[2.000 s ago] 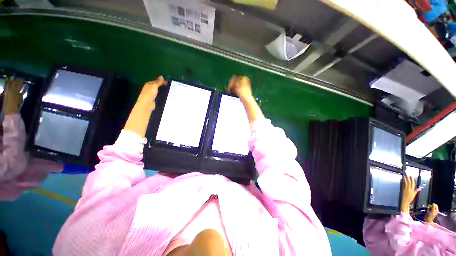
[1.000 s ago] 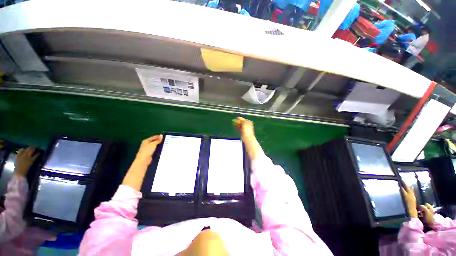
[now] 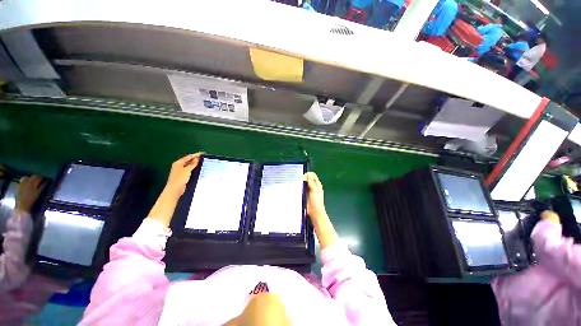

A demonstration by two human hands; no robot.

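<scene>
Two tablets with lit white screens, a left tablet (image 3: 218,196) and a right tablet (image 3: 279,200), lie side by side in a black tray (image 3: 239,255) in front of me. My left hand (image 3: 184,170) is at the top left corner of the left tablet, fingertips on its edge. My right hand (image 3: 313,191) rests along the right edge of the right tablet. Whether either hand grips the tablet or the tray is too small to tell.
A tray stack (image 3: 414,223) with two screens stands on the right. Another tray with two tablets (image 3: 70,237) lies on the left. Neighbouring workers' arms in pink sleeves show at both sides. An instruction sheet (image 3: 210,97) and yellow paper (image 3: 276,65) hang behind the green bench (image 3: 114,134).
My right hand has come down from above the right tablet to its right edge. My left hand has stayed near the left tablet's top corner. The view has tilted up since the first frame.
</scene>
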